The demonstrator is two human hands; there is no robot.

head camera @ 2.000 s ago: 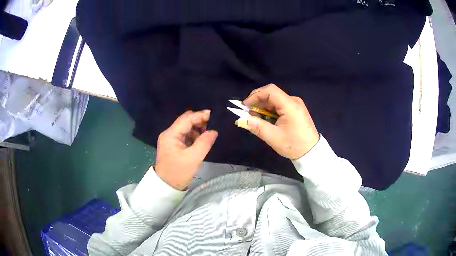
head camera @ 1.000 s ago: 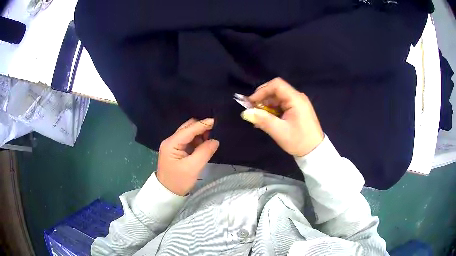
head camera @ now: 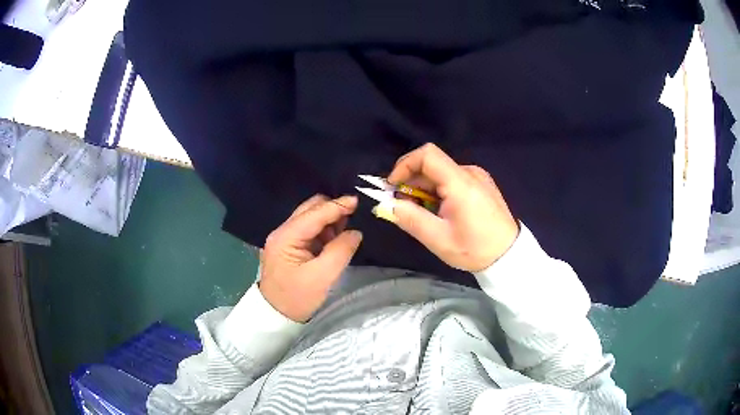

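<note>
A large black garment (head camera: 519,105) covers most of the table and hangs over its front edge towards my lap. My right hand (head camera: 462,215) holds thread snips (head camera: 378,189) with a yellow grip; their two silver blades are apart and point left. A pale yellow patch shows on the right thumb. My left hand (head camera: 308,255) is just left of the blade tips, over the garment's lower edge, with thumb and index fingertips apart. A fine dark line, maybe a thread end, lies by its index fingertip. The other left fingers are curled and partly hidden.
A dark fabric strip (head camera: 109,97) with white stripes lies at the left table edge (head camera: 154,134). Clear plastic bags (head camera: 73,178) hang below it. A blue wrapped bundle (head camera: 134,369) is on the green floor. Dark cloth (head camera: 724,150) shows at the far right.
The snips closed, then opened again. My right hand has moved left and a little down, so the blades are nearer my left hand. My left hand has shifted slightly right and down.
</note>
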